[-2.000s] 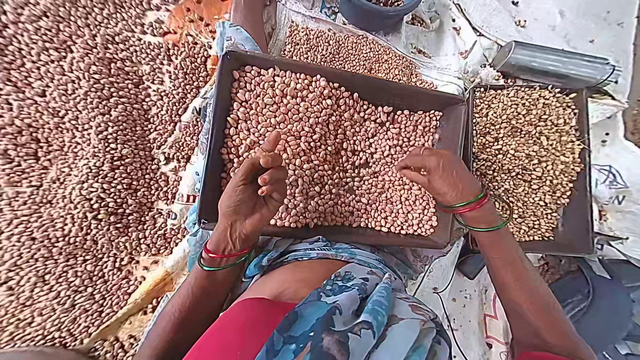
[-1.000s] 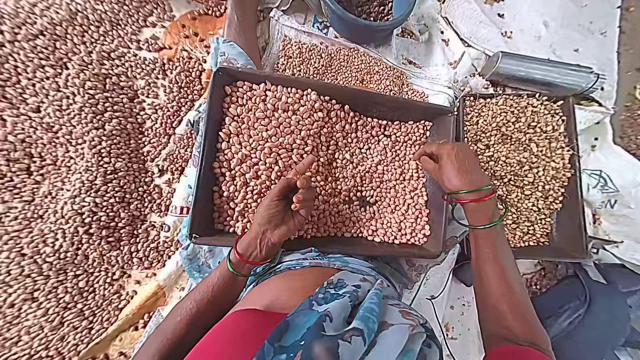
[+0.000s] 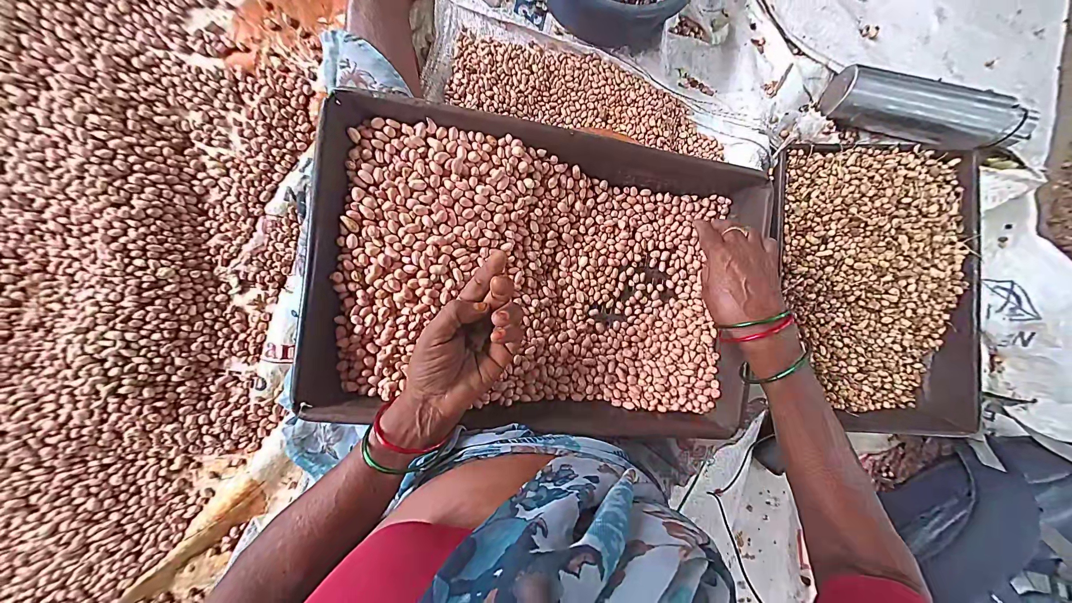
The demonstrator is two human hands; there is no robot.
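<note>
A dark rectangular metal tray (image 3: 536,419) rests on my lap, spread with pinkish shelled peanuts (image 3: 435,218). My left hand (image 3: 473,335) hovers over its left half, palm up with the fingers curled; whether anything lies in the palm I cannot tell. At the tray's right side is my right hand (image 3: 737,268), back upward, its fingertips down at the edge of the peanuts; what is under them is hidden. Small dark gaps show the tray's bottom between the hands. A second dark tray (image 3: 955,394) to the right holds smaller, paler yellowish kernels (image 3: 871,268).
Many darker peanuts (image 3: 126,293) cover the ground at the left. Beyond the tray, more peanuts (image 3: 569,88) lie on a white sheet, with a dark blue basin (image 3: 620,21) behind them. A metal cylinder (image 3: 925,105) lies behind the second tray. Dark cloth (image 3: 971,511) is at the lower right.
My right hand was above the peanuts two seconds ago, then moved to the tray's right rim, and is now lower against the peanuts' edge. My left hand has turned its palm more upward.
</note>
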